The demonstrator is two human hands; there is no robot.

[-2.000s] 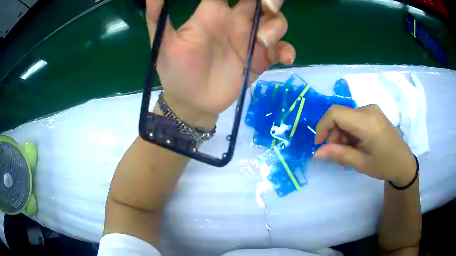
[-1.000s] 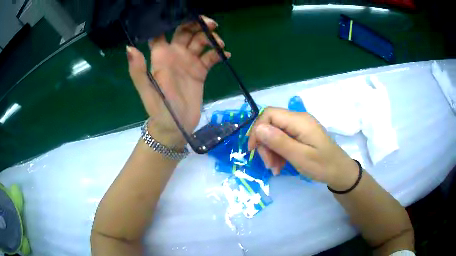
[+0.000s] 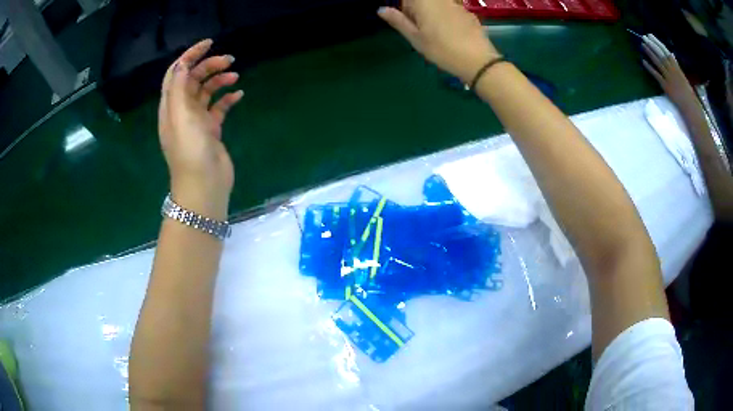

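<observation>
A flat pile of blue film sheets with yellow-green strips lies on the white padded bench. My left hand is raised over the green surface, bare and empty, fingers apart and curved. My right hand reaches across the green surface to the top edge, between the black tray and the red tray. Its fingertips are partly cut off, and I cannot tell whether it holds anything. The black phone frame is not visible in my hands.
A black tray and a red tray stand on the green surface. A dark blue item shows partly behind my right wrist. White crumpled gloves lie right of the film. Another person's hand shows at right. A fan edge shows lower left.
The black phone frame has left my left hand and is no longer seen. My left hand has moved left. My right hand has moved from the film pile up to the top edge.
</observation>
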